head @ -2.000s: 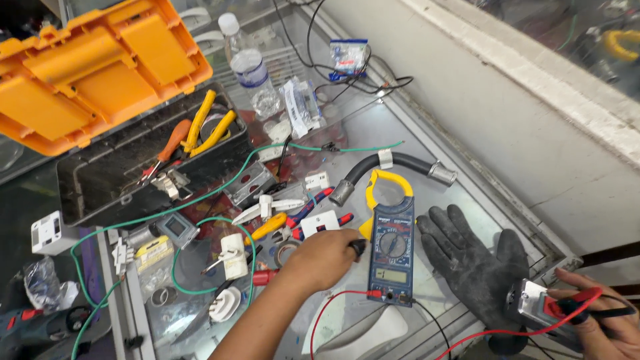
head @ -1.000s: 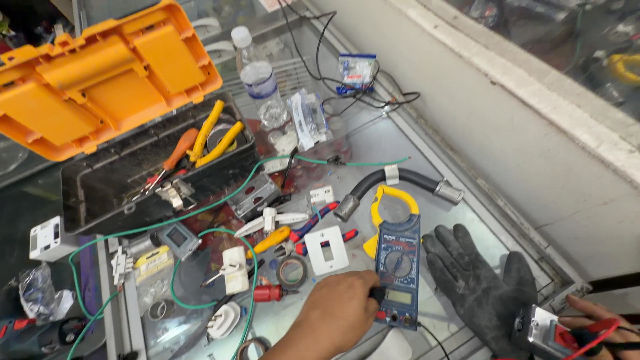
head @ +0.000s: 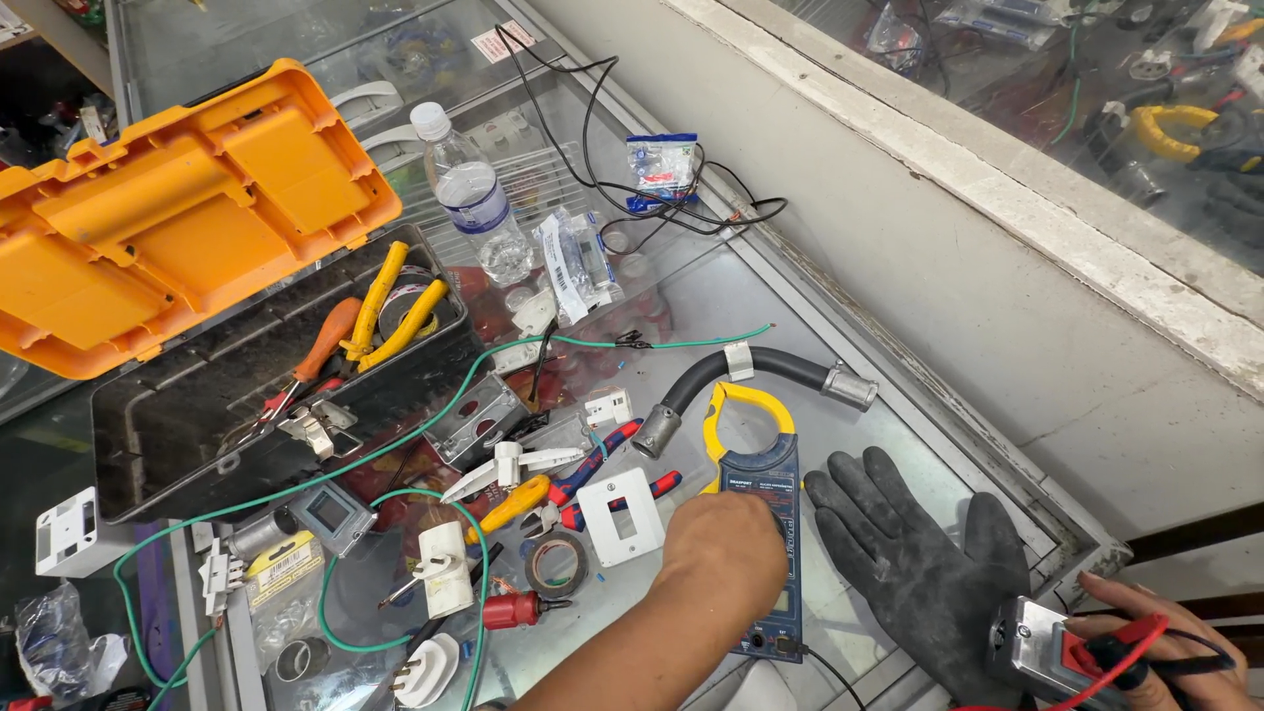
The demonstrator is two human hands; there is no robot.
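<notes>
My left hand is over the blue-and-yellow clamp meter, its knuckles covering the dial area and its fingertips hidden. A black lead is plugged into the meter's lower end. At the lower right, my right hand holds red and black test probes at a small metal electrical box. A black work glove lies between the meter and that box. Just left of my left hand is a white faceplate. A black hose with metal end fittings curves above the meter.
An open black toolbox with an orange lid stands at the left. Near it are a water bottle, a green wire, pliers, a tape roll and a red screwdriver. A raised wall borders the right.
My left hand has moved from the meter's left edge onto its face. The red lead seen at the meter's lower end two seconds ago no longer shows there. The white faceplate is more uncovered.
</notes>
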